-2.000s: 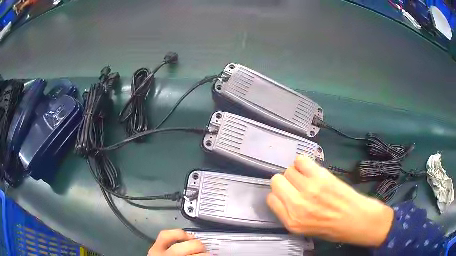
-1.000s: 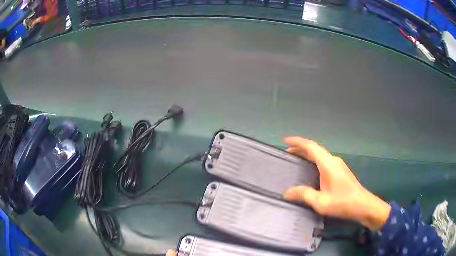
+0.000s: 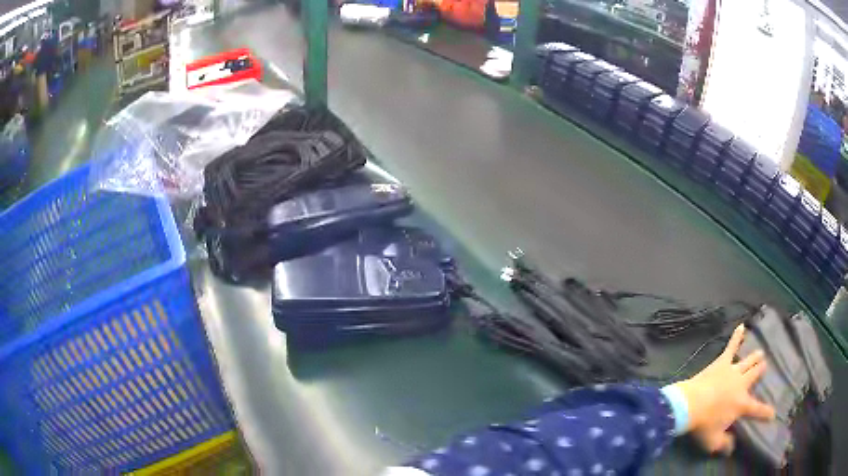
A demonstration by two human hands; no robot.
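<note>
My left hand reaches in from the bottom, fingers spread over the grey ribbed chargers at the right edge; it rests on them, not visibly gripped around one. The chargers are partly hidden by the hand and blurred. Black cord bundles lie left of them. Navy charger housings lie on the green mat at centre left, beside a large heap of black cords. My right hand is out of the picture.
A perforated blue crate stands at the left bench edge, with a clear plastic bag behind it. A red tray is farther back. A green post rises behind the cords. Navy housings line the far side.
The view has swung left, bringing in the crate, bag and cord heap. My left hand now lies spread on the chargers; my right hand, earlier on the top charger, is out of view.
</note>
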